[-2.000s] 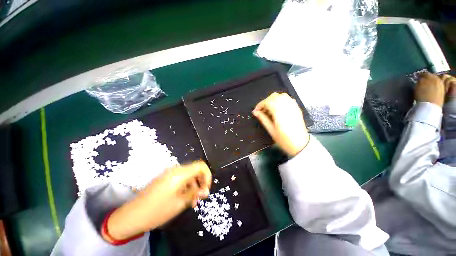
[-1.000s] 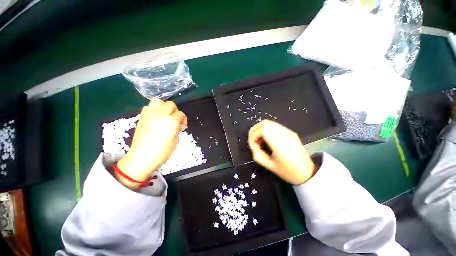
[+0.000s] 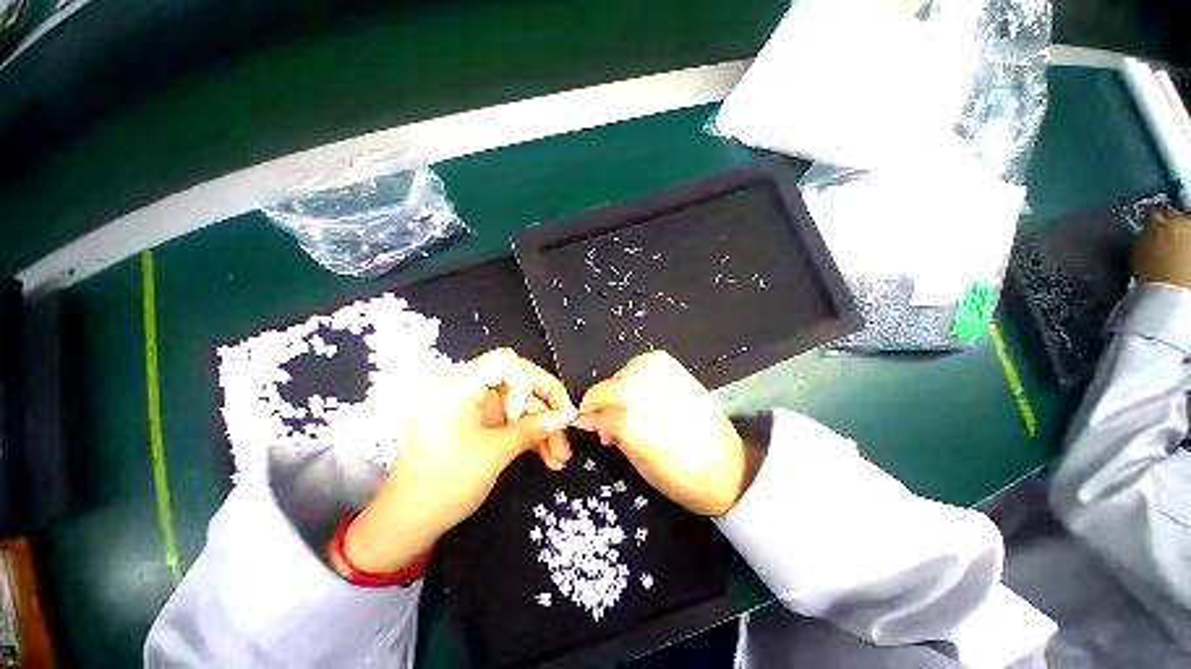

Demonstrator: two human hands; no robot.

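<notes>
My left hand (image 3: 477, 438) and my right hand (image 3: 660, 425) meet fingertip to fingertip above the near tray (image 3: 679, 575). A tiny white part (image 3: 571, 417) shows between the fingertips, pinched by the left hand. The right fingertips touch it; whether they hold a pin is too small to tell. Below lies a loose pile of white assembled pieces (image 3: 584, 555). The left tray (image 3: 481, 298) holds a dense white heap (image 3: 261, 392) with a bare patch. The tilted right tray (image 3: 745, 281) holds scattered thin silvery pins (image 3: 614, 281).
A crumpled clear bag (image 3: 366, 222) lies beyond the left tray. A bag of pins (image 3: 895, 314) with a green sticker and a large white packet (image 3: 836, 85) lie at the right. Another person's arm (image 3: 1136, 392) and dark tray (image 3: 1051, 301) are at the far right.
My left hand has come from over the white heap to the near tray. My right hand has moved left to meet it. The view has shifted, bringing the neighbour's hand back in.
</notes>
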